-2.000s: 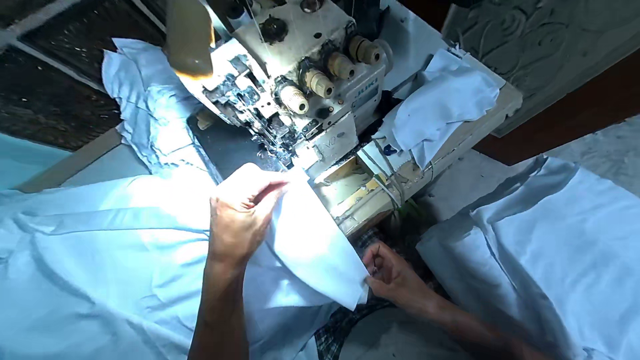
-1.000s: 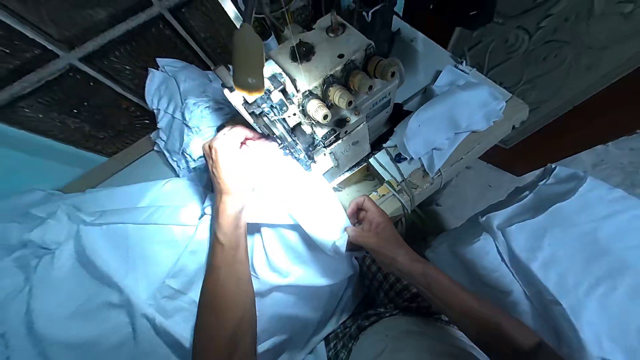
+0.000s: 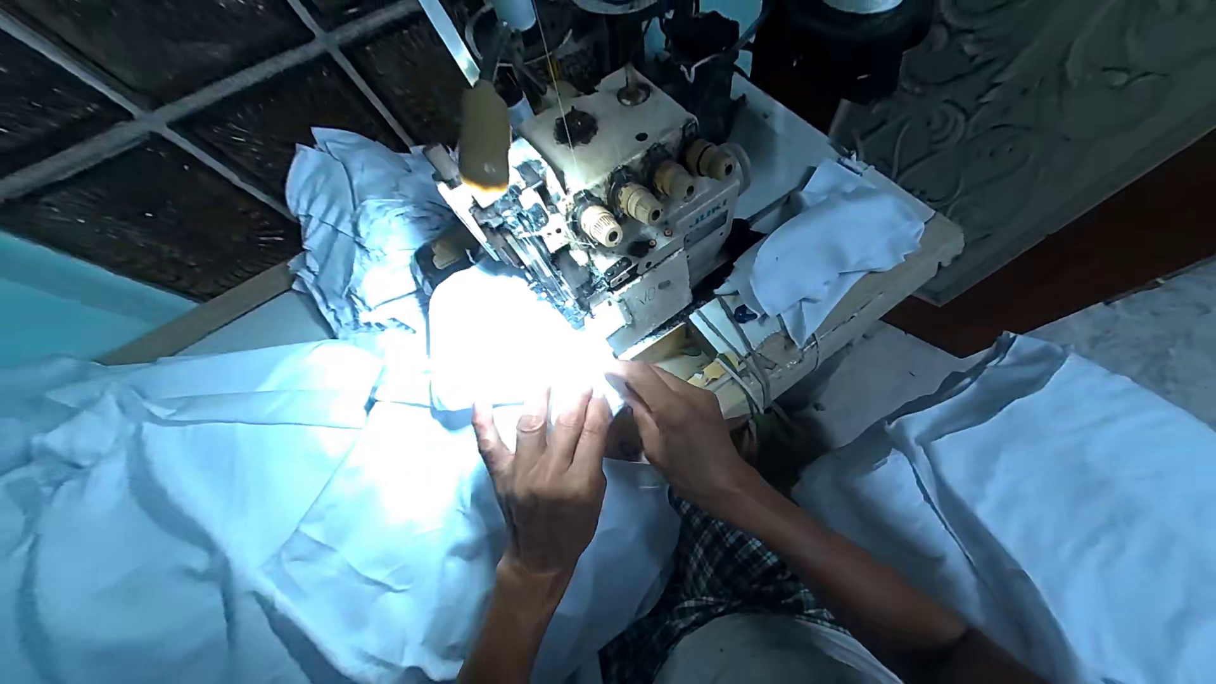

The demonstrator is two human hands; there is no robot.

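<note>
A Juki overlock sewing machine (image 3: 627, 190) stands at the upper middle, its lamp glaring on the white fabric (image 3: 503, 332) at the needle area. Flat on that fabric's near edge lies my left hand (image 3: 551, 475), fingers spread and pointing at the machine. Beside it, my right hand (image 3: 679, 427) pinches the fabric's edge just below the machine's front corner; its fingertips are partly lost in glare. A large spread of pale fabric (image 3: 237, 513) covers the left and runs beneath my left forearm.
Crumpled fabric (image 3: 356, 228) lies left of the machine. A folded cloth piece (image 3: 836, 247) rests on the wooden table edge (image 3: 912, 275) at right. More pale fabric (image 3: 1064, 494) is heaped at lower right. Cables (image 3: 746, 366) hang by the table's front, and a lamp (image 3: 484, 138) hangs over the machine.
My left hand has come back from beside the needle area to the fabric's near edge. My right hand has moved up and left, close to the left one.
</note>
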